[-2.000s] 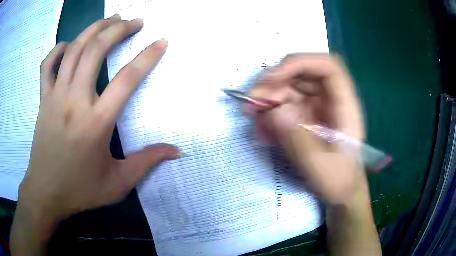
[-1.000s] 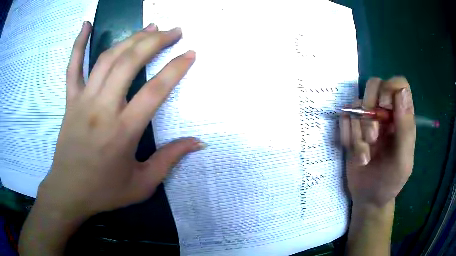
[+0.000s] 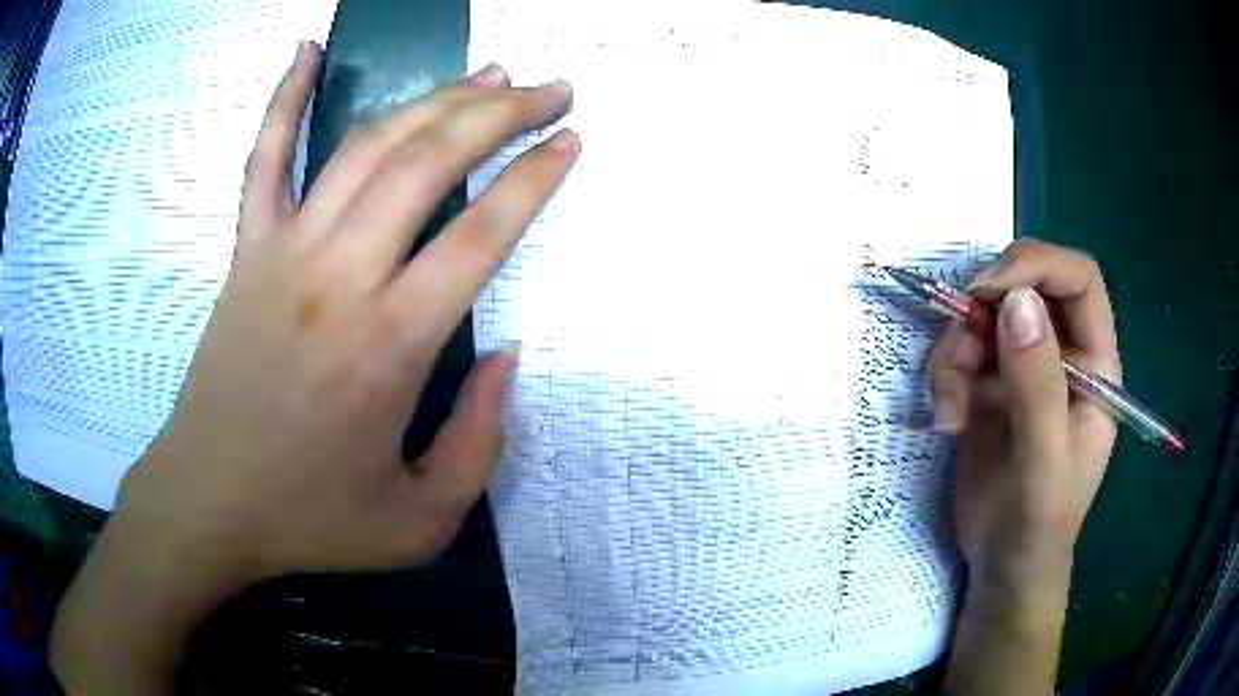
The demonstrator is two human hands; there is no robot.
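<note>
A printed list [image 3: 707, 449] with dense rows lies in the middle on a dark green surface. Its upper part is washed out by glare. Dark marks run down its right side. My right hand [image 3: 1033, 367] is at the list's right edge and holds a clear pen [image 3: 1117, 403] with a red grip and red end cap. The pen tip points left at the column of marks; I cannot tell if it touches the paper. My left hand [image 3: 340, 340] lies spread over the list's left edge, fingers apart, holding nothing.
A second printed sheet [image 3: 122, 258] lies at the left, partly under my left hand. The dark green surface [image 3: 1141, 163] shows at the right and between the sheets. A dark edge curves along the lower right rim.
The sheets and my left hand sit further right in the view. My right hand first moved right from mid-sheet to the right edge; the pen now slants, its tip up and left at the marks.
</note>
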